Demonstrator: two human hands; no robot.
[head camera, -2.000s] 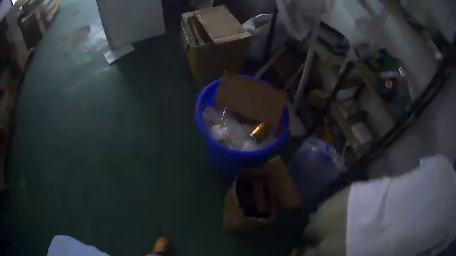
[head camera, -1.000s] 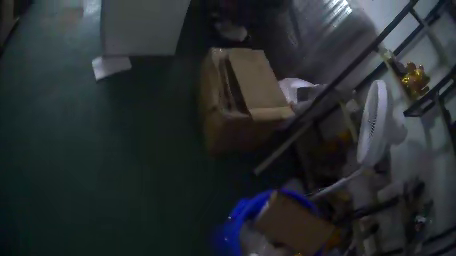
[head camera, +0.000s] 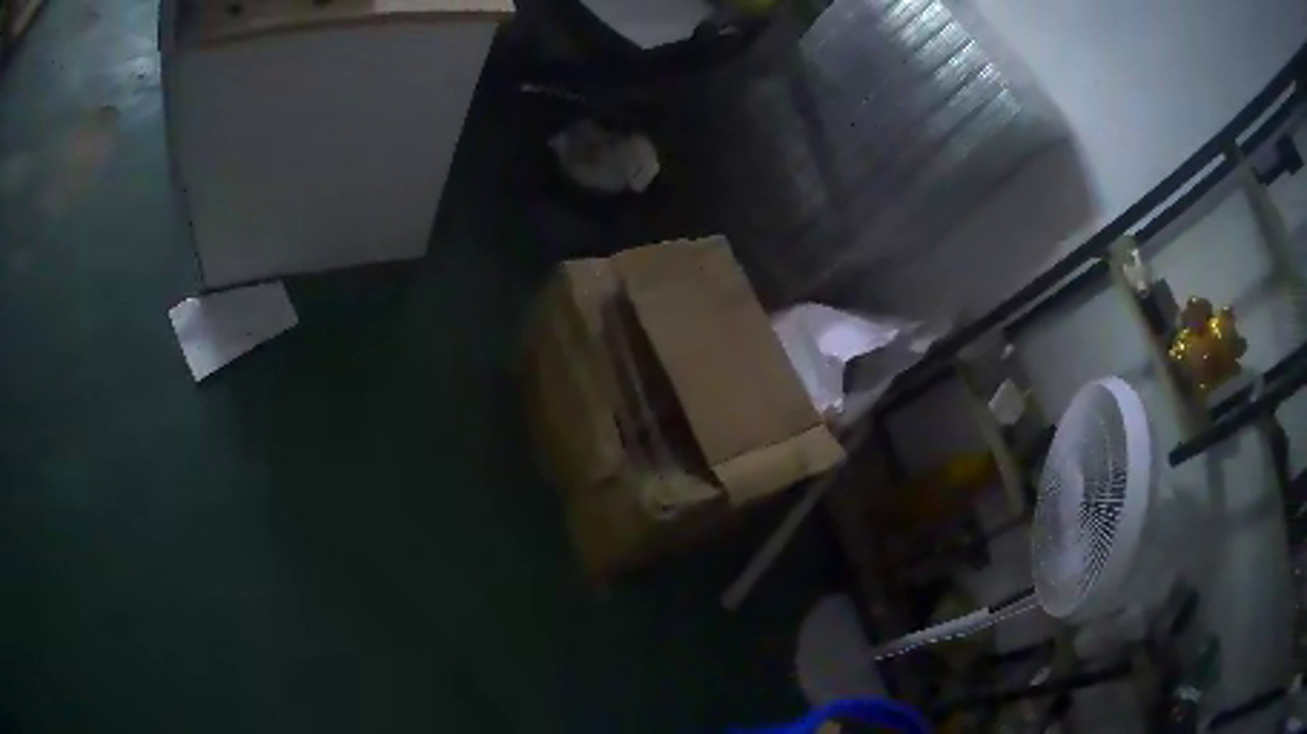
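Note:
Neither of my hands is in the picture. The nearest thing in front of me is a brown cardboard carton (head camera: 667, 387) on the green floor, with its top flaps partly open; its inside is too dark to make out. At the bottom edge, the rim of a blue round bin (head camera: 860, 713) is cut off by the frame. The view is dim and slightly blurred.
A white cabinet-like block (head camera: 323, 151) stands upper left, with a white sheet (head camera: 234, 327) on the floor beside it. A white round fan (head camera: 1097, 498) on a pole and dark-framed shelving (head camera: 1061, 294) with a shiny gold figure (head camera: 1207, 344) are at the right.
The view has moved forward. The blue bin has slid down almost out of the picture, and the carton, fan and shelving now show lower. No hand shows now.

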